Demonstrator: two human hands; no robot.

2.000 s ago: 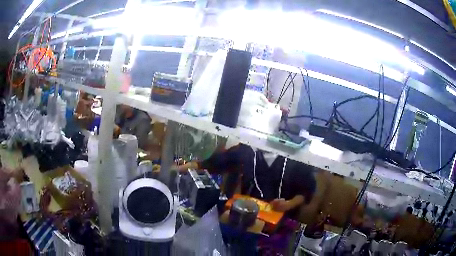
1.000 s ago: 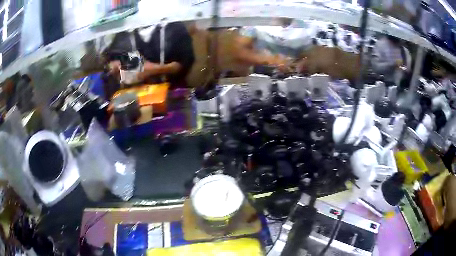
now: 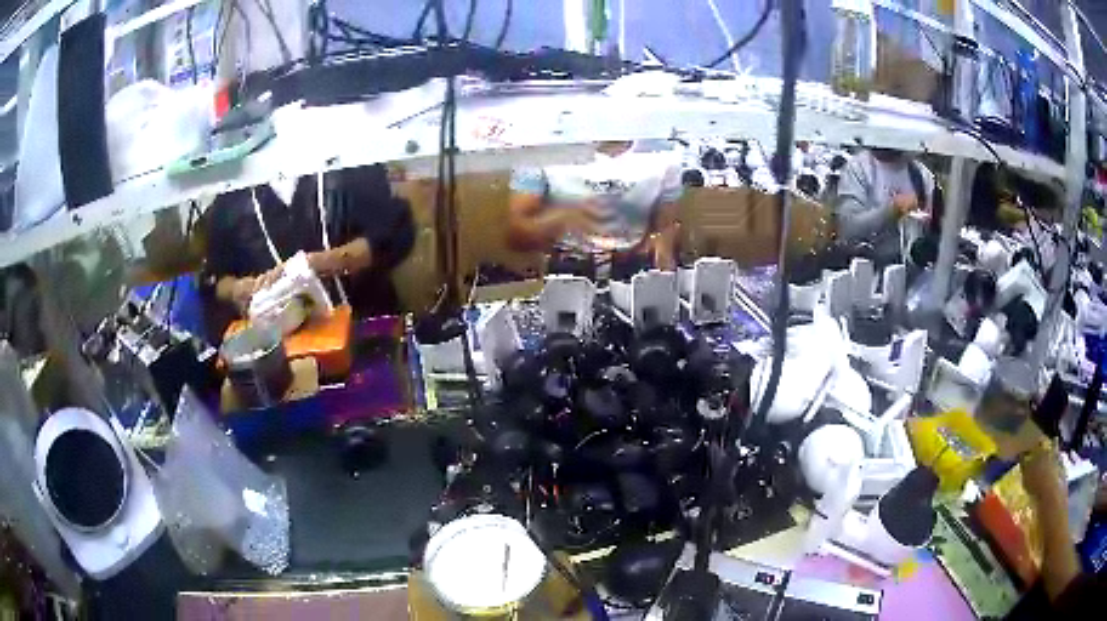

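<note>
My left hand is not in view. At the far right a forearm with a dark sleeve rises from the bottom corner. It seems to be my right arm. My right hand (image 3: 1010, 412) is small and blurred beside white parts, and whether it holds something cannot be told. Nearest in front are a round white-topped tub (image 3: 484, 562) on brown cardboard, a large heap of black camera heads (image 3: 619, 406) with wires, and a metal tray (image 3: 777, 597), cut off by the bottom edge. White housings (image 3: 833, 461) lie right of the heap, one with a black rounded end.
A round-faced white device (image 3: 85, 485) and a clear bag (image 3: 225, 503) stand at the left. A can (image 3: 257, 364) is beside an orange box (image 3: 325, 345). A yellow bin (image 3: 952, 444) is at the right. A shelf (image 3: 522, 127) crosses overhead, with cables hanging down. Several people work opposite.
The view has swung down and right from the shelf, then slightly up again. The yellow pad has left the bottom edge. The arm at the far right now shows more fully.
</note>
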